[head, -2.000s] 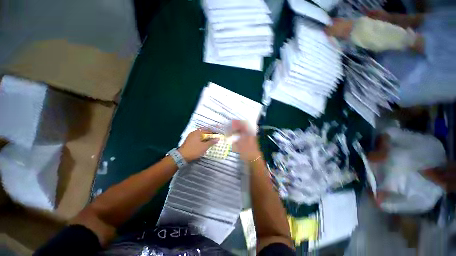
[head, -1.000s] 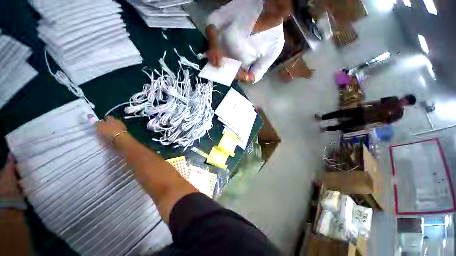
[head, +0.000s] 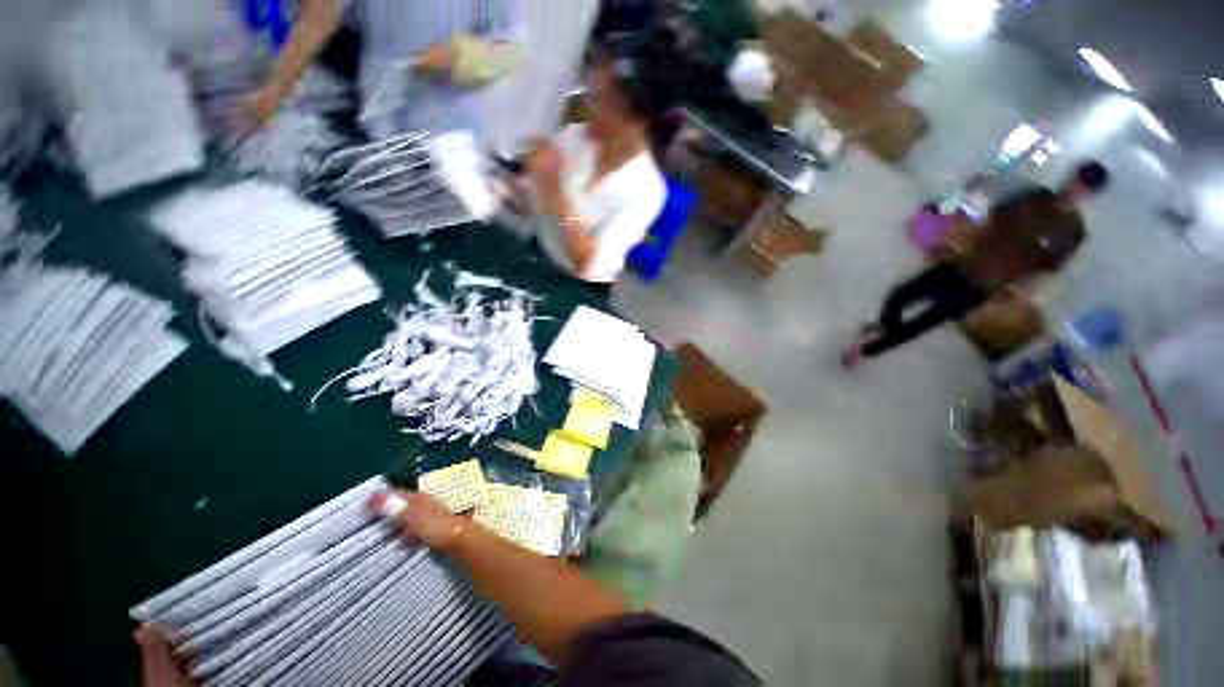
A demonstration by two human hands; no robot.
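Note:
A row of thin white packs [head: 329,604] lies close in front of me at the lower left, gathered tightly, with edges showing as stripes. My right hand [head: 419,521] grips its far right corner, fingertips on the top edge. My left hand [head: 161,658] holds its left end, mostly hidden and cut off by the bottom edge. Pale yellow label sheets [head: 521,517] lie beside my right forearm, partly in a clear bag. No label sheet shows in my hands.
White cords [head: 450,362] lie heaped mid-table. Fanned packs [head: 282,262] lie beyond, with more at the left [head: 81,342]. A yellow strip [head: 567,452] and white packs [head: 604,360] lie near the right table edge. Co-workers are at the far side; a person [head: 993,255] walks on the floor.
The label sheet between my hands is no longer seen there. My hands have moved to the ends of the row, now gathered closer. The view has turned right, and the walking person shows nearer.

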